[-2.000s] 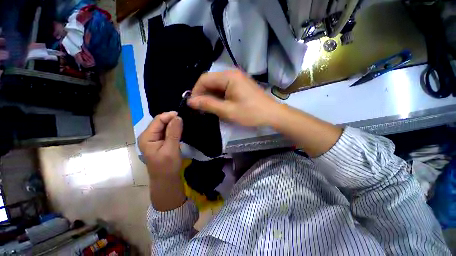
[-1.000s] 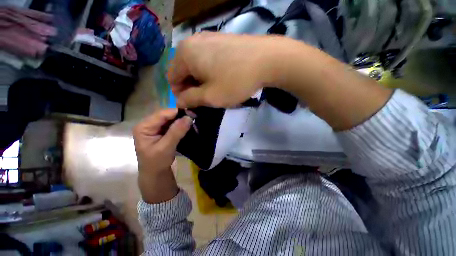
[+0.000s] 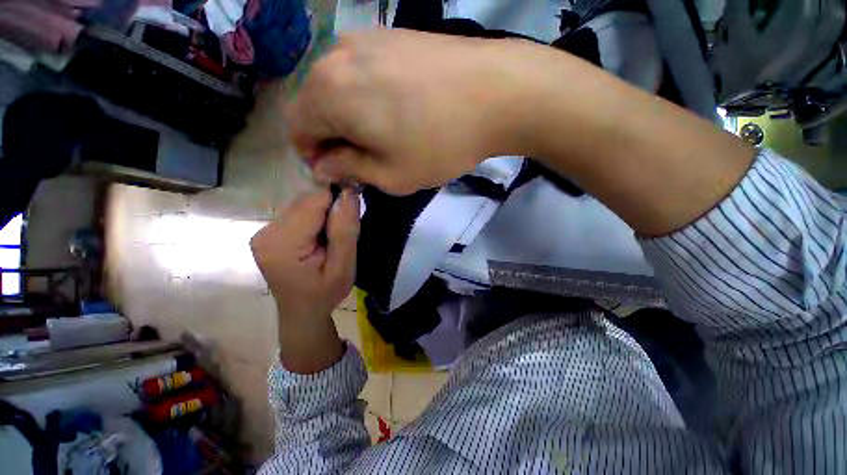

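Note:
Black fabric with a white-backed side [image 3: 385, 237] hangs over the left front corner of the white sewing table [image 3: 557, 223]. My left hand [image 3: 311, 241] pinches a small black part of it between thumb and curled fingers. My right hand [image 3: 390, 116] is closed just above and touches or nearly touches the left fingertips; it looks pinched on the same black piece, but its fingertips are partly hidden. More black and white pieces lie behind my right forearm.
The sewing machine head [image 3: 780, 56] is at the upper right, with a ruler strip [image 3: 566, 280] along the table's front edge. A yellow basket [image 3: 395, 357] holding black scraps stands on the floor below. A dark shelf unit and bundled cloth [image 3: 279, 37] are at the upper left.
The view has shifted. Both hands have come close together over the table's left edge, and the black fabric is lifted and turned, showing more of its white side. The snips are out of view.

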